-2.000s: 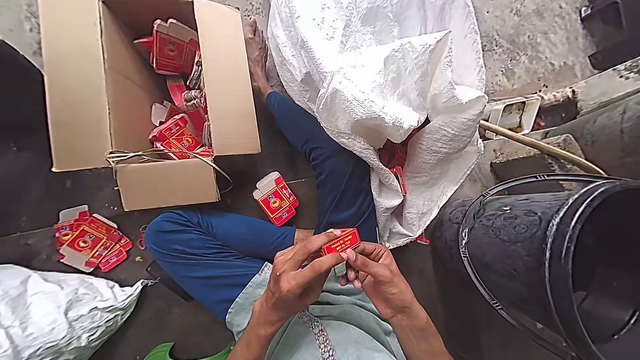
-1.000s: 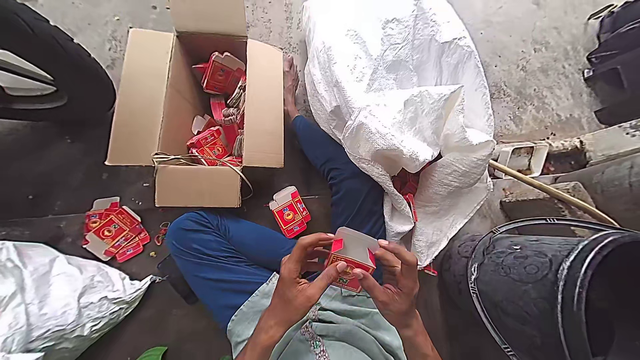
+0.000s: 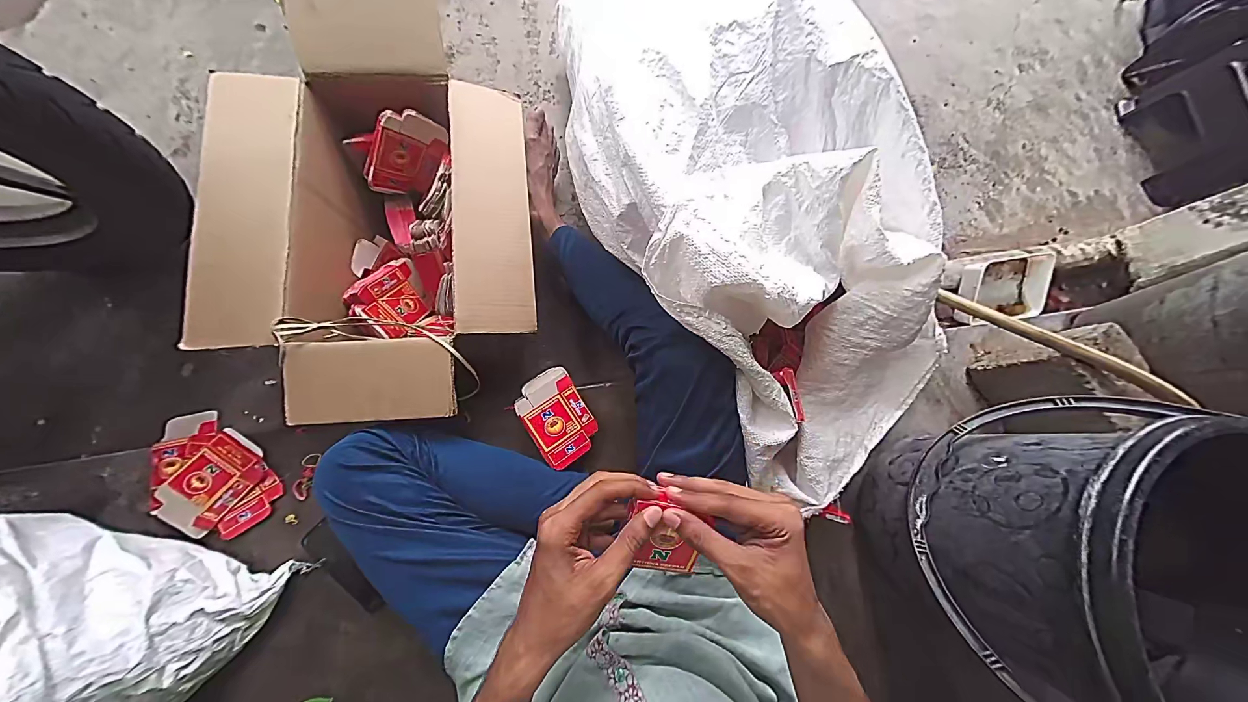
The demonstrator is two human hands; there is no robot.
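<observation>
Between my two hands, above my lap, is a small red printed carton [image 3: 667,552]. My left hand [image 3: 591,541] grips its left side and my right hand [image 3: 746,536] its right side, the thumbs close together at its upper edge. The fingers hide much of the carton. A flattened red carton [image 3: 557,421] lies on the dark floor just beyond my bent leg. More flattened cartons [image 3: 210,480] lie in a loose pile at the left. Red cartons, some bundled, fill part of an open cardboard box [image 3: 241,210].
A white woven sack [image 3: 751,244] with red pieces in its mouth lies over my outstretched leg. At the right stands a black bucket [image 3: 1033,526] near a wooden stick [image 3: 1072,351]. Another white sack [image 3: 117,604] is at lower left, a black tyre [image 3: 97,185] at upper left.
The grey upper flap of the held carton stood up a second ago and no longer shows; my fingers and thumbs have closed together over its top.
</observation>
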